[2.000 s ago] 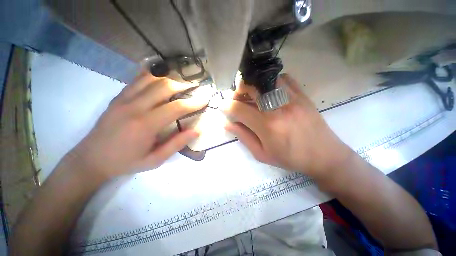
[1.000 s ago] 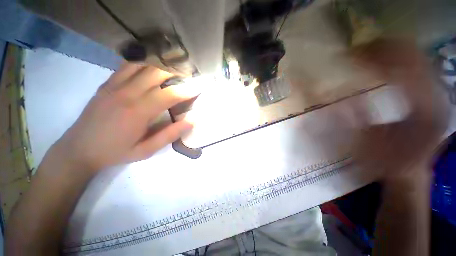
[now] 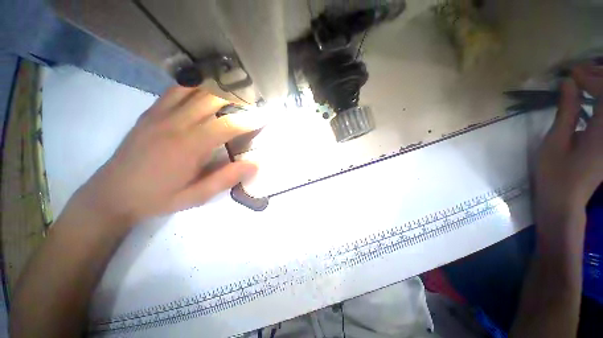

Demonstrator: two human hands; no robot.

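My left hand (image 3: 155,162) lies at the left of the needle area of the sewing machine (image 3: 258,39), thumb and forefinger apart, fingertips in lamp glare. The glare hides any small piece there. My right hand (image 3: 575,142) is at the right rim, partly cut off, with its fingers over the handles of black shears. The shears' blades (image 3: 532,99) point left on the machine bed; whether the fingers grip the handles cannot be told. A ridged grey knob (image 3: 354,123) sits right of the bright lamp spot.
The white table (image 3: 218,244) has a printed ruler (image 3: 370,242) along its front edge. A brown rounded corner piece (image 3: 250,198) marks the machine bed's edge. A pale yellow tuft (image 3: 477,43) lies behind. Grey-blue cloth (image 3: 99,56) is at upper left. Something blue (image 3: 593,244) is at lower right.
My right hand has left the needle area and moved right to the shears, its white blurred patch of a second ago no longer seen. My left hand has stayed near the needle.
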